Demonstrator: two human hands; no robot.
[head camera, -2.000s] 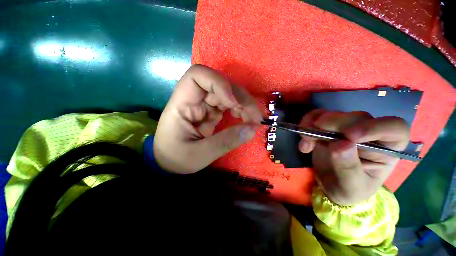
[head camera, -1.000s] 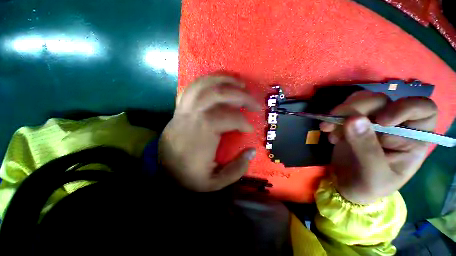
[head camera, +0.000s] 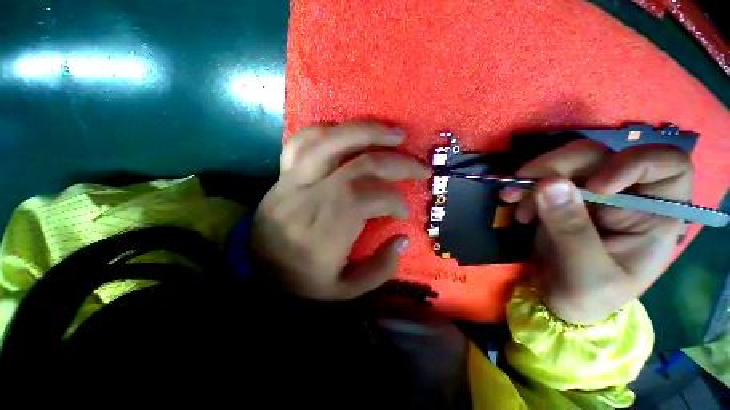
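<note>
The flat black circuit board (head camera: 480, 232) lies on the red-orange mat (head camera: 384, 72), its edge with tiny silver and white parts facing left. My right hand (head camera: 600, 224) holds the thin metal tweezers (head camera: 640, 207) over the board, their points at the upper part of that edge. My left hand (head camera: 336, 208) is left of the board with its fingers spread and slightly bent. Its index fingertip is at or very near the tweezer points. I cannot tell whether the points hold a small part. My right hand hides part of the board.
Small dark parts (head camera: 412, 293) lie at the mat's near edge, beside my left wrist. The glossy green surface (head camera: 160, 120) lies to the left. Shiny red material (head camera: 700, 30) shows at the top right corner. A dark shape covers the lower left.
My left hand has left its pinch near the tweezer points and spread its fingers. The tweezer points have moved up along the board's edge, and the tweezers lie at a flatter angle.
</note>
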